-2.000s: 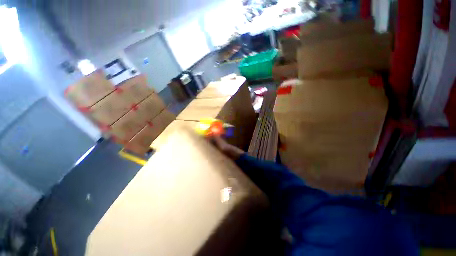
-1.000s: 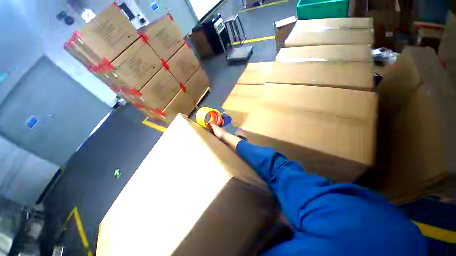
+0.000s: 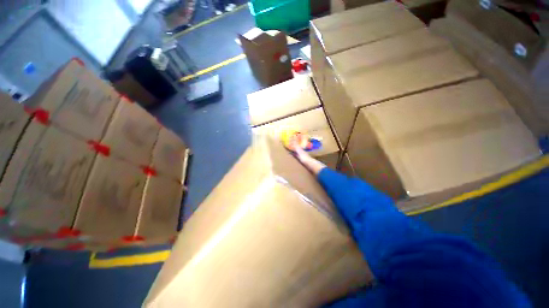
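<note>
A large brown carton point(image 3: 259, 240) fills the lower middle of the view, tilted, close to my body. A shiny strip of packing tape point(image 3: 305, 197) shows on its edge. My right hand point(image 3: 306, 157), at the end of a blue sleeve, reaches along the carton's far right side and holds the tape gun point(image 3: 303, 141), which has a yellow roll and an orange and blue body. The hand is small and slightly blurred. My left hand is not in view.
Closed cartons point(image 3: 415, 66) stand in a group ahead and right. Stacked cartons with red corners point(image 3: 108, 162) stand at left. An opened carton point(image 3: 266, 57), a green tote point(image 3: 280, 15) and a low platform cart point(image 3: 203, 88) are farther back. Yellow lines point(image 3: 481, 187) cross the dark floor.
The view has turned, and the red-cornered stack is now nearer at left. The held carton is over a different part of the floor, beside the closed cartons. My right hand still holds the tape gun.
</note>
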